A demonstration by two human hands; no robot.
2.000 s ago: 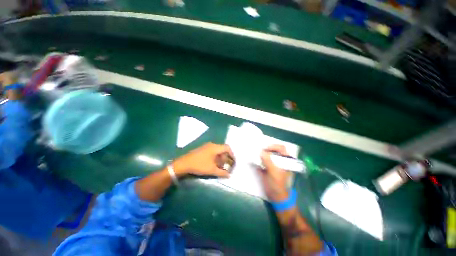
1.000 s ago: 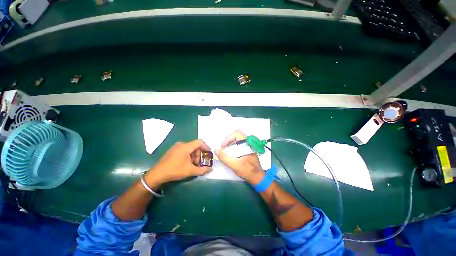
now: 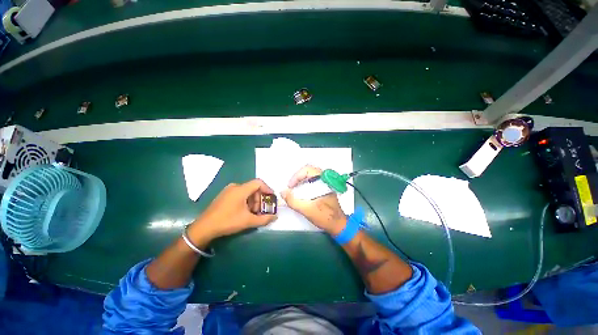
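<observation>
My left hand [image 3: 233,209] holds a small square module [image 3: 268,203], dark with copper and silver glints, between thumb and fingers over the left edge of a white paper sheet [image 3: 334,160]. My right hand [image 3: 316,203] holds a white dispensing pen [image 3: 311,190] with a green end [image 3: 334,181], like a pencil. Its tip points at the module; whether they touch is too small to tell. A clear hose [image 3: 429,201] and a thin black cable [image 3: 375,212] run right from the green end.
Light blue ribbed basket [image 3: 52,208] and white metal box [image 3: 25,152] at left. White paper wedge [image 3: 200,174] and fan shape [image 3: 446,204] flank the sheet. Black controller [image 3: 565,176] and white-handled round device [image 3: 482,157] at right. Beyond the white rail [image 3: 262,124], several modules [image 3: 302,96] lie on the belt.
Since two seconds ago my hands have come closer together, bringing pen and module near each other. The belt modules show shifted slightly left since one second ago. The view has also turned.
</observation>
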